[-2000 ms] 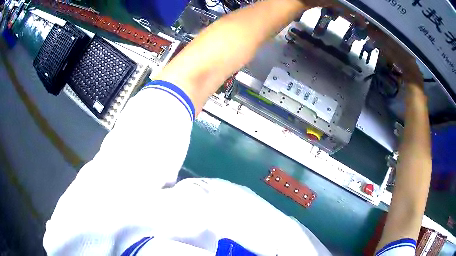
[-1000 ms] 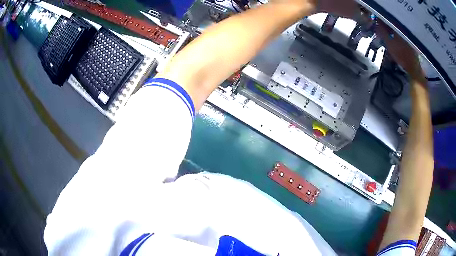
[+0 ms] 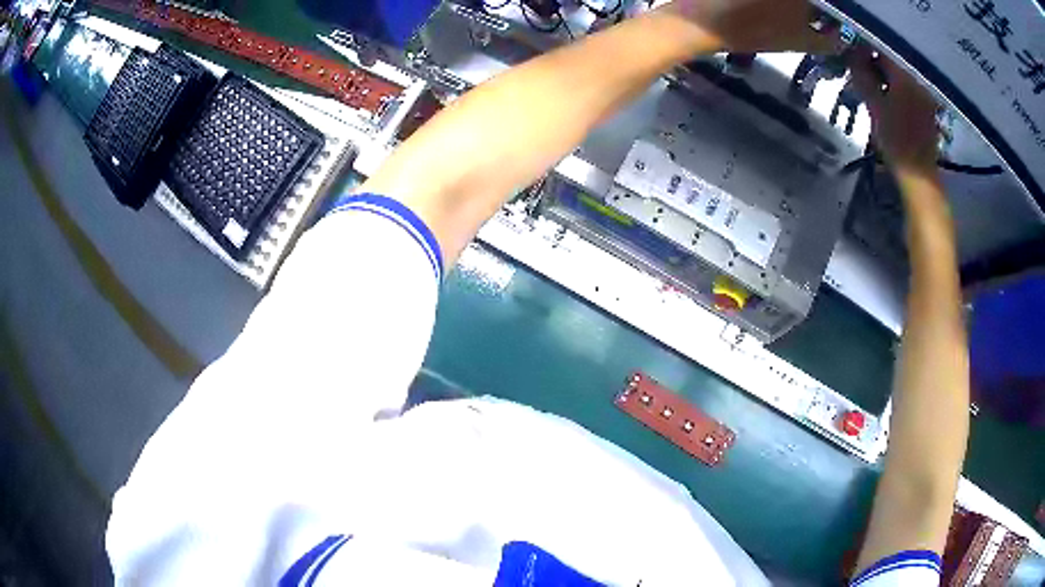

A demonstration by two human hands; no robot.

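My left hand is at the dark and metal machine head at the top, partly cut off by the picture's edge. My right hand is at the right side of the same head, dark and blurred. The fingers of both are too unclear to tell a grip. Below the head, a pale plate with a row of small round features lies bare on the silver machine station. A red-brown carrier fixture lies loose on the green mat.
Emergency stop on the machine front; red button on the white rail. Black trays and a pale rack at left, carriers behind them. Stacked carriers at lower right. Lettered cover at top right.
My right hand and forearm have shifted slightly left and lie lower against the machine head. My left hand stays at the head. The view has shifted slightly.
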